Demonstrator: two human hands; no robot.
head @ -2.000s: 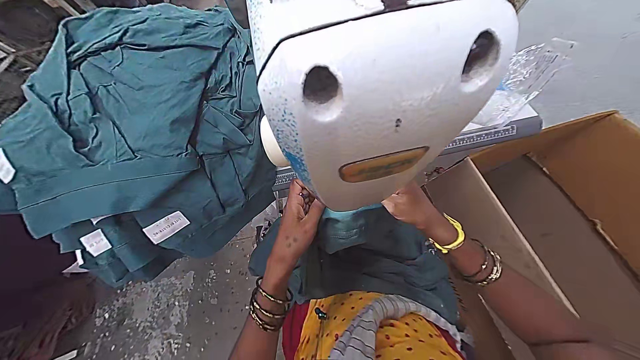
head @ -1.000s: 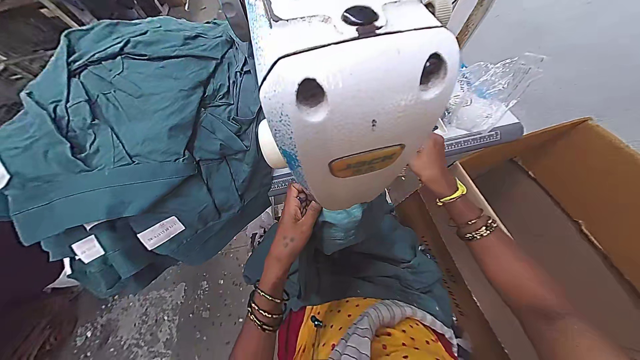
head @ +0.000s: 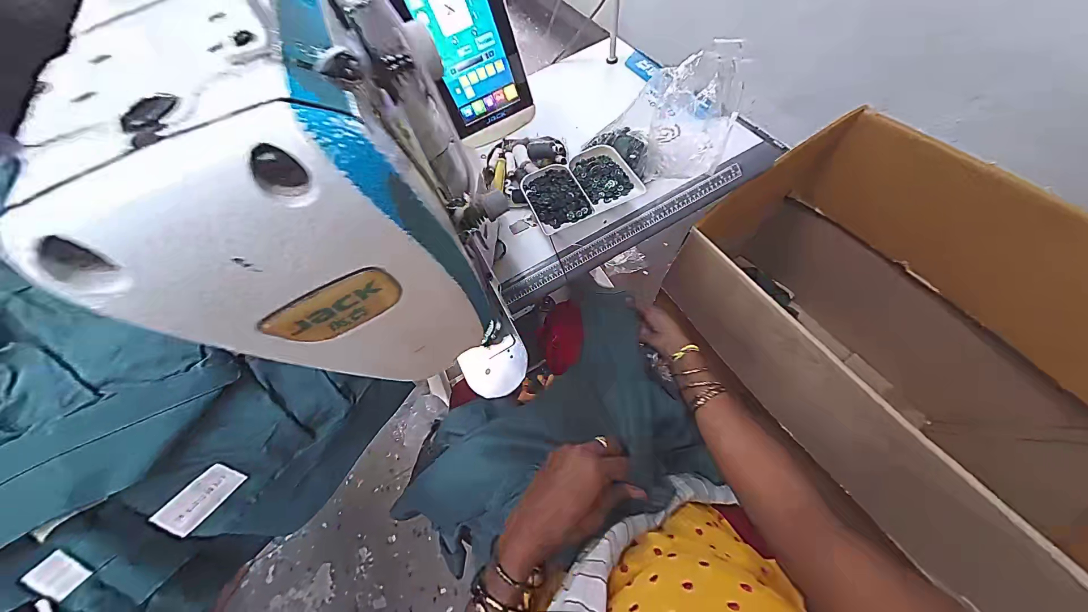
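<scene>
A dark teal garment (head: 595, 374) lies over my lap and reaches up to the table's front edge. My left hand (head: 574, 489) rests on its lower part near my lap, with fingers curled and pinching the cloth. Farther up, my right hand (head: 659, 330) grips the garment's right edge beside the cardboard box. At upper left the white Jack sewing machine (head: 365, 246) fills much of the view, away from both hands. Its thread path and needle area are hidden behind the head.
A large open cardboard box (head: 782, 374) stands at right. On the machine table (head: 578, 85) are a white two-part tray of dark buttons (head: 557, 197), clear plastic bags (head: 688, 110) and a lit control screen (head: 476, 59). Stacked teal garments (head: 110, 425) hang at left.
The view has swung to the right, showing the screen and button tray. Both hands have come away from the machine head; my left hand is now lower on the cloth, toward my lap.
</scene>
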